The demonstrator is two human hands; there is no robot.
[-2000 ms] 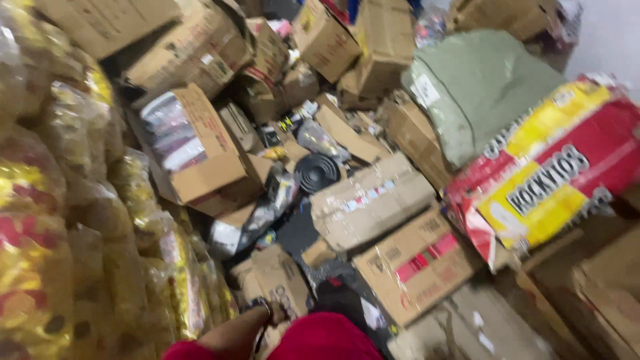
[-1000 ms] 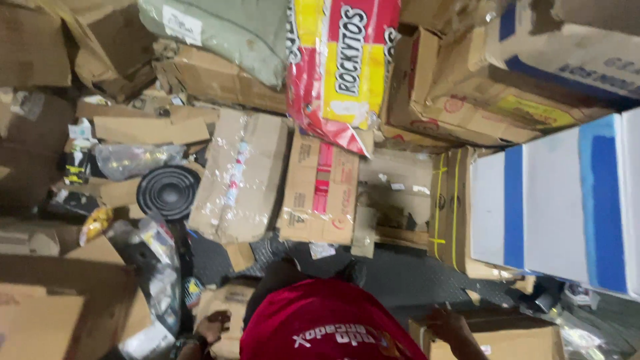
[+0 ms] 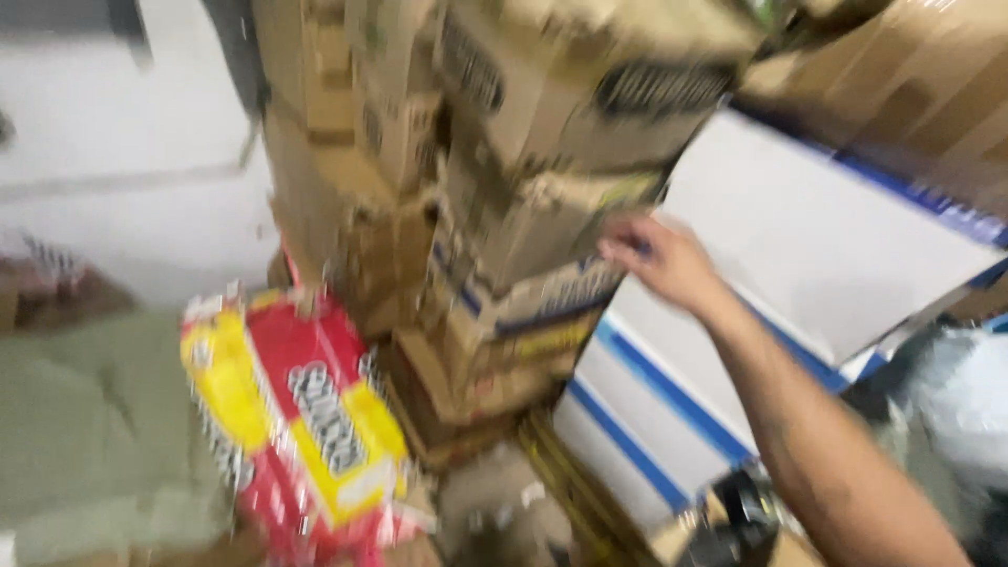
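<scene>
My right hand (image 3: 657, 256) is raised at the right of centre, its fingers partly curled beside a stack of cardboard boxes (image 3: 543, 228). Blur hides whether it touches a box or holds anything. Below and behind the forearm stand white boxes with blue stripes (image 3: 654, 386). A red and yellow printed plastic sack (image 3: 315, 417) lies at the lower left, away from the hand. My left hand is out of the frame.
A grey-green sack (image 3: 102, 425) fills the lower left, before a white wall (image 3: 142, 205). A large brown carton (image 3: 906, 102) rests at the upper right. Dark and clear plastic wrapping (image 3: 945, 417) lies at the right edge.
The view has swung strongly up and towards the box stack. My right hand, low at the frame's bottom a second ago, is now raised by the boxes. My left hand has left the view.
</scene>
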